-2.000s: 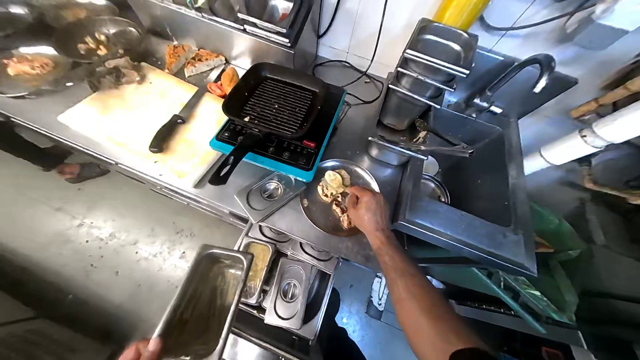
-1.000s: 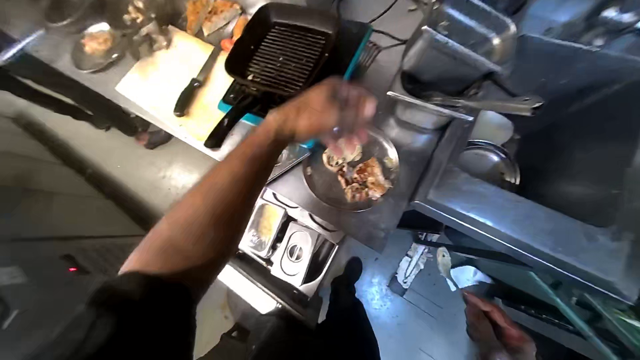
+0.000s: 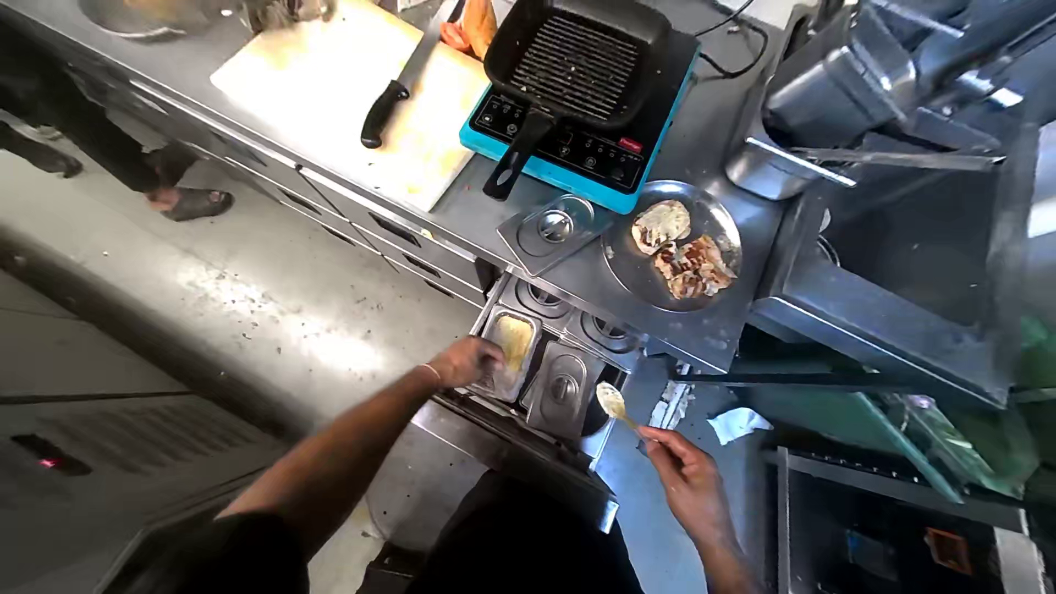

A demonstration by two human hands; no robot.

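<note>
My left hand (image 3: pixel 472 363) is at the near end of a steel food pan (image 3: pixel 535 334) with a pale yellow food inside, in the pulled-out drawer; its curled fingers are blurred, and whether they grip anything is unclear. My right hand (image 3: pixel 681 470) holds a spoon (image 3: pixel 612 401) by its handle, with a creamy substance on the bowl, just right of the drawer. Above, on the counter, a round steel plate (image 3: pixel 631 268) carries a bun half with a pale spread (image 3: pixel 662 224) and pieces of browned food (image 3: pixel 695 266).
A black grill pan (image 3: pixel 577 62) rests on a blue-edged induction cooker (image 3: pixel 544 172). Left of it, a knife (image 3: pixel 385 114) lies on a cutting board (image 3: pixel 322 74). A steel lid (image 3: pixel 549 233) sits by the plate. The sink (image 3: pixel 891 309) is at right; another person's foot (image 3: pixel 194 204) shows at left.
My left hand, over the plate one second ago, has moved down to the drawer. My right hand, at the plate two seconds ago, is now beside the drawer with the spoon.
</note>
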